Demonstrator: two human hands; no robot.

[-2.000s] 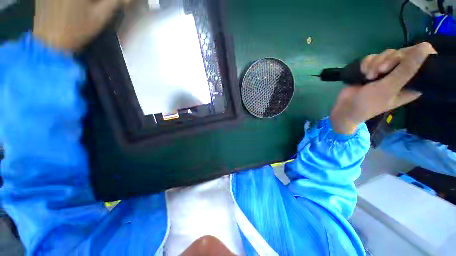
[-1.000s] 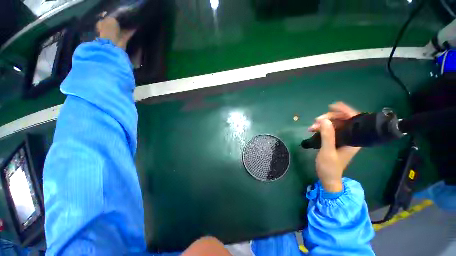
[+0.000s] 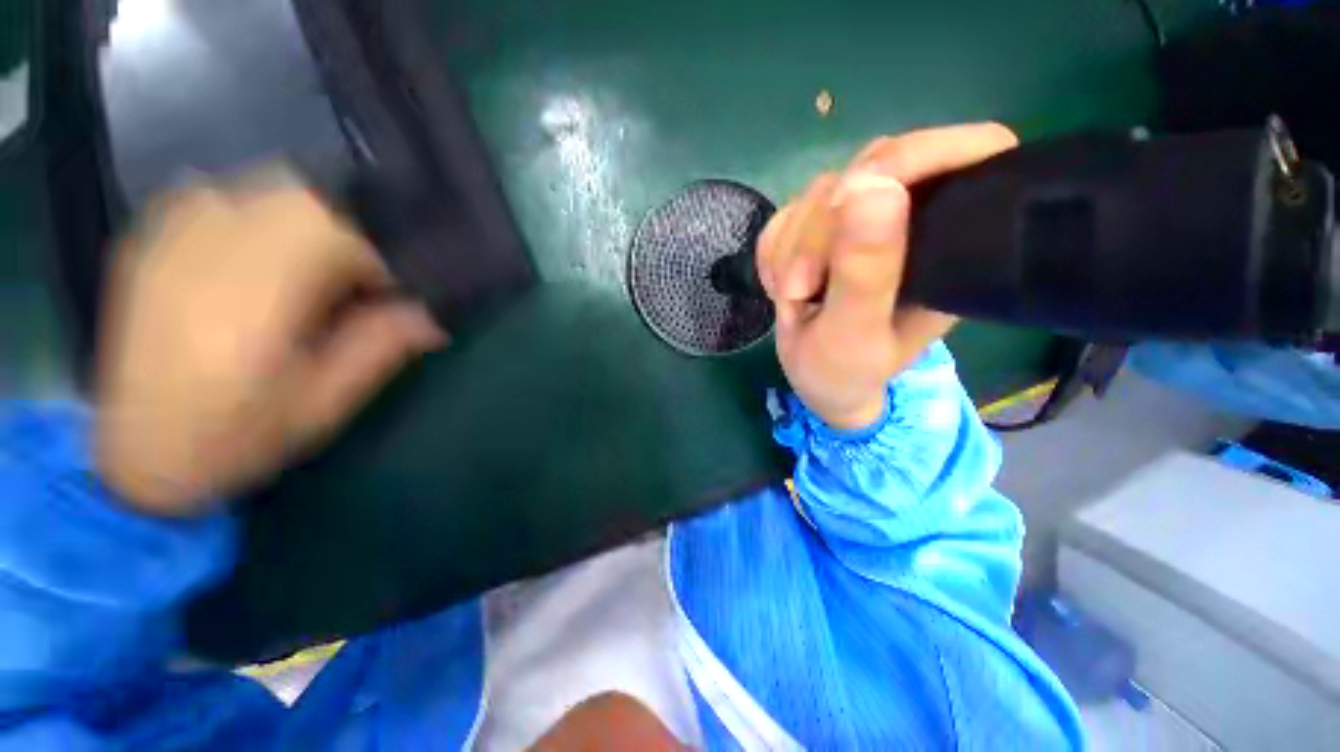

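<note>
My right hand point(image 3: 860, 272) is closed around the black electric screwdriver point(image 3: 1102, 228), its nose over the right part of the round mesh screw dish point(image 3: 679, 272). The bit tip is hidden. My left hand point(image 3: 250, 331) is blurred, over the near end of a display unit at the upper left, with thumb and fingers bent. I cannot tell if it grips the unit. The unit has a black frame point(image 3: 441, 206) and a silver plate point(image 3: 213, 88), cut off by the top edge.
The dark green mat point(image 3: 588, 441) lies under the dish and unit. A small yellowish spot point(image 3: 825, 103) is on it above the dish. A white box point(image 3: 1205, 566) stands at the lower right. A cord curves below the driver.
The view has shifted. My left arm has come back from the line at the far left, and a unit now lies on the mat. The screwdriver nose has moved left over the dish.
</note>
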